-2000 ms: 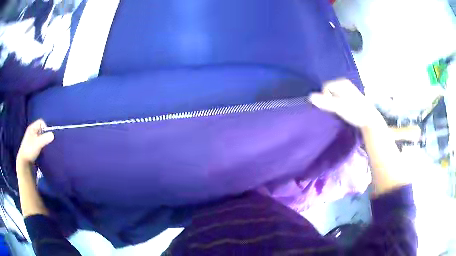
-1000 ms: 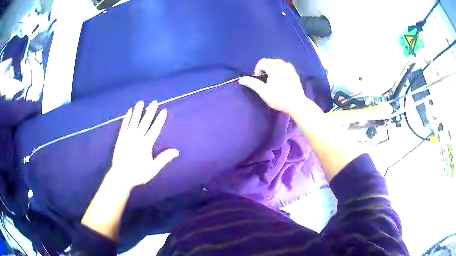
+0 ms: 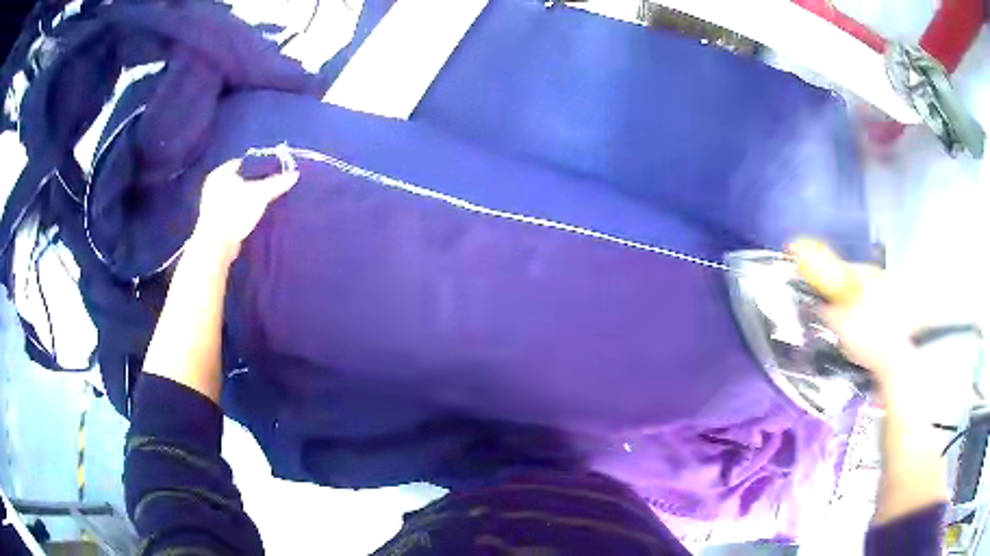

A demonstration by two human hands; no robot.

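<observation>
A dark purple garment lies spread over the blue-violet table cover. A thin white seam line runs across it from upper left to right. My left hand pinches the garment's edge at the left end of this seam. My right hand, blurred, grips the yellow-orange handle of a steam iron. The iron's silver soleplate rests at the garment's right end, with its rim touching the end of the seam. The far side of the iron is blurred.
A heap of dark cloth with white pieces is at the left. A white strip lies at the back of the table. A red frame and a grey object are at the upper right. A dark hose runs right from the iron.
My left hand has moved from flat on the garment to its left edge, fingers pinched. My right hand has let go of the cloth and taken hold of the iron. The view has turned.
</observation>
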